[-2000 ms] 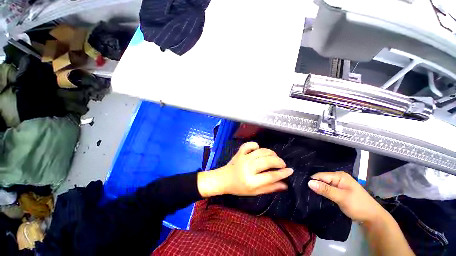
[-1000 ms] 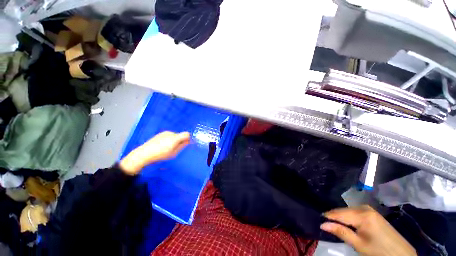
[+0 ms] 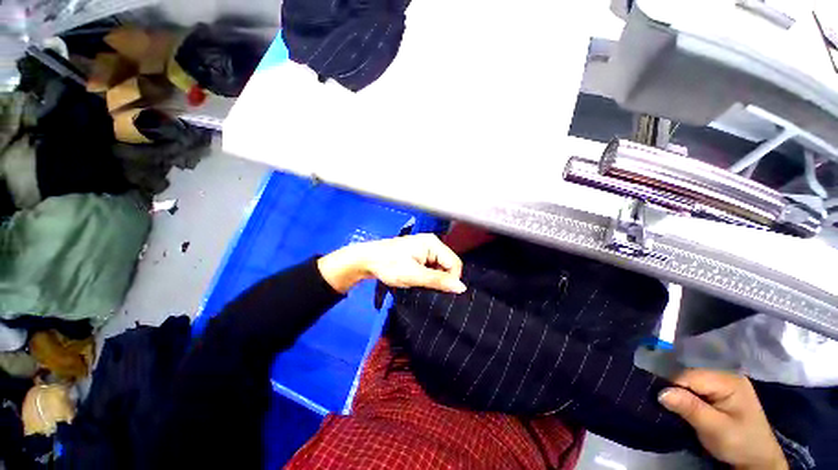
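Note:
The dark pinstriped garment [image 3: 515,353] lies over the lap, on red checked cloth [image 3: 395,427], with its white lines showing. My left hand [image 3: 409,263] pinches its upper left edge between thumb and fingers. My right hand [image 3: 726,413] grips its right end, with the thumb on top. The cloth is spread between my two hands. Plain black cloth [image 3: 588,285] lies behind it, under the table edge.
The white table [image 3: 459,110] has a ruler-marked front edge and a dark striped bundle [image 3: 345,41] at its back left. A blue bin [image 3: 285,266] stands below. A metal machine part [image 3: 689,179] is at right. Cartons [image 3: 129,92] and green cloth [image 3: 73,252] lie left.
My left hand has come back from over the blue bin and taken hold of the garment. The striped side now shows where plain black cloth showed. My right hand has moved a little right.

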